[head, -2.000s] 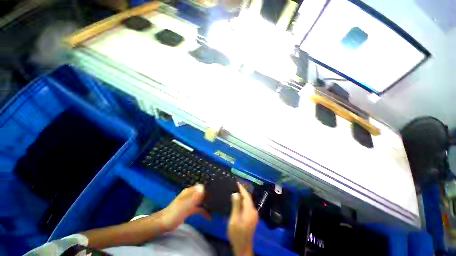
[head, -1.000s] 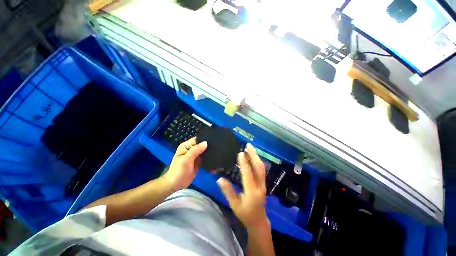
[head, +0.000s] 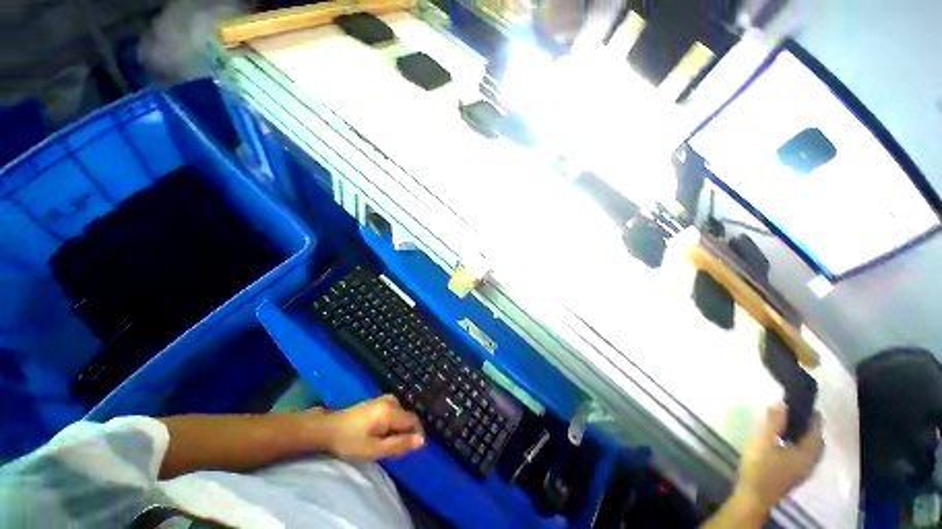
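My right hand (head: pixel 780 460) is at the right end of the white work surface (head: pixel 578 310), with its fingers on a black housing (head: pixel 798 401). That housing touches or overlaps another black housing (head: pixel 777 356) beside the wooden guide bar (head: pixel 759 300); their border is hard to see. My left hand (head: pixel 377 429) is curled with no part visible in it, over the front edge of the blue keyboard shelf, beside the black keyboard (head: pixel 413 356). More black housings lie spaced along the surface, one (head: pixel 424 70) near its far left.
The left blue crate (head: pixel 212 346) holds dark parts (head: pixel 165 253). A glaring light (head: pixel 527 67) stands over the surface. The monitor (head: pixel 868 196) shows one dark part. A mouse (head: pixel 556 491) lies right of the keyboard. A yellowish block (head: pixel 463 281) sits on the front rail. A black fan (head: pixel 899 398) is far right.
My right hand has moved from above the keyboard to the right end of the white surface. My left hand has let go of the black housing and curled. The view has shifted.
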